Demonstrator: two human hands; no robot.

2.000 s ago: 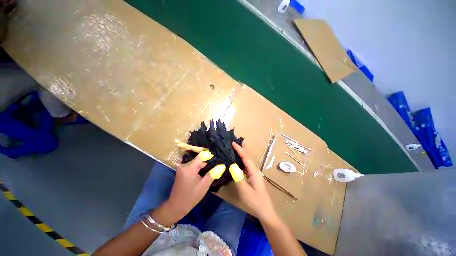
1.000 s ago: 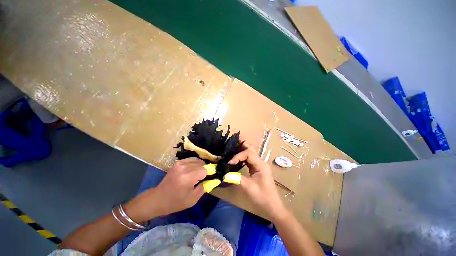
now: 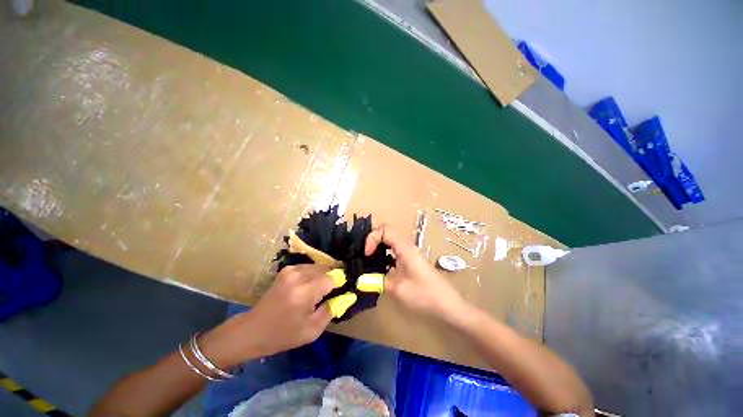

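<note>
A black spiky piece (image 3: 326,234) is held between my hands above the near edge of the cardboard-covered bench. A beige part (image 3: 309,248) sticks out of its black tufts on the left side. My left hand (image 3: 295,301) grips the piece from the lower left, with yellow finger cots on the thumb and a fingertip. My right hand (image 3: 411,277) holds it from the right, its yellow-capped thumb on the tufts and its index finger bent at the top. The fingertips are partly hidden in the tufts.
Pale sticks (image 3: 460,221), a white round dish (image 3: 451,262) and a white glue bottle (image 3: 544,255) lie right on the bench (image 3: 204,155). A green belt (image 3: 391,122) runs behind. A grey metal box (image 3: 652,318) stands right. A blue tray (image 3: 464,391) is below my right forearm.
The view has shifted, so the bench items sit further left. The piece has been turned, its beige part now tilted more upward. My right forearm has swung outward over the blue tray, and its index finger has lifted.
</note>
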